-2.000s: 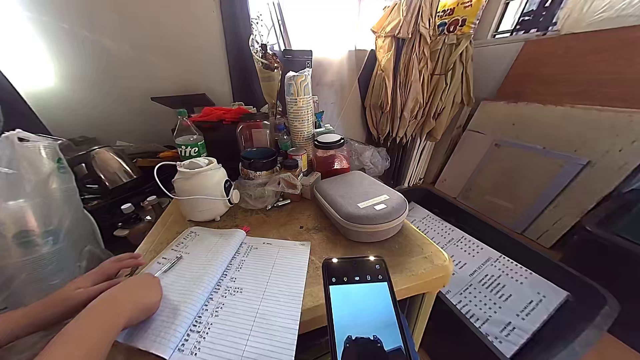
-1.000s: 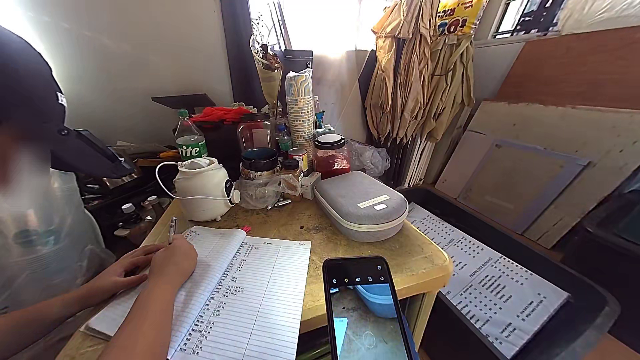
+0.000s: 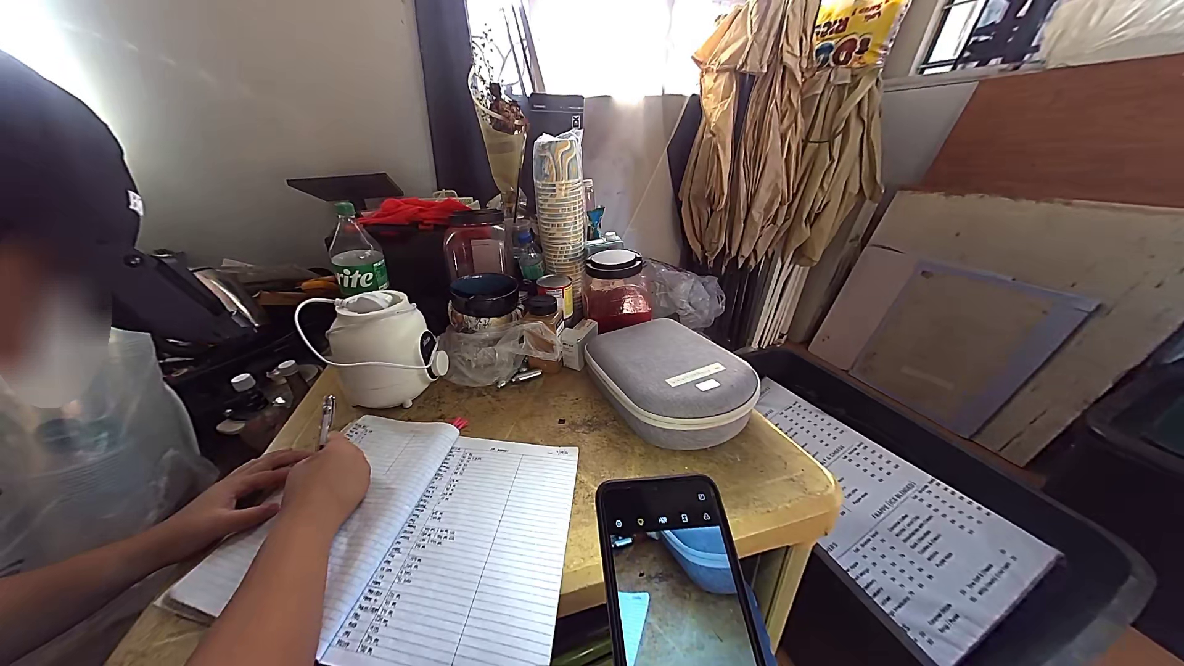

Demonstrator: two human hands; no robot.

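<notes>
Neither of my hands shows in the head view. A smartphone (image 3: 680,573) with its camera picture lit stands at the bottom edge; what supports it is hidden. On the yellow table (image 3: 786,472), an open ruled notebook (image 3: 518,555) carries handwriting. Another person, in a dark cap (image 3: 65,176), leans in from the left. That person's one hand (image 3: 328,481) holds a pen (image 3: 326,421) upright over the left page, and the other hand (image 3: 236,495) rests beside it. A grey zipped hard case (image 3: 675,375) lies behind the phone.
A white appliance with a cord (image 3: 375,347), a plastic bag (image 3: 490,356), a red-filled jar (image 3: 617,296) and stacked paper cups (image 3: 560,222) line the table's back. To the right, a printed sheet (image 3: 916,518) lies over a black bin (image 3: 1101,573). Folded umbrellas (image 3: 786,139) hang behind.
The other person's capped head has come into view from the left. Their writing hand has moved up the left page with the pen raised. The phone's picture has changed from a dark controller-like shape to the tabletop.
</notes>
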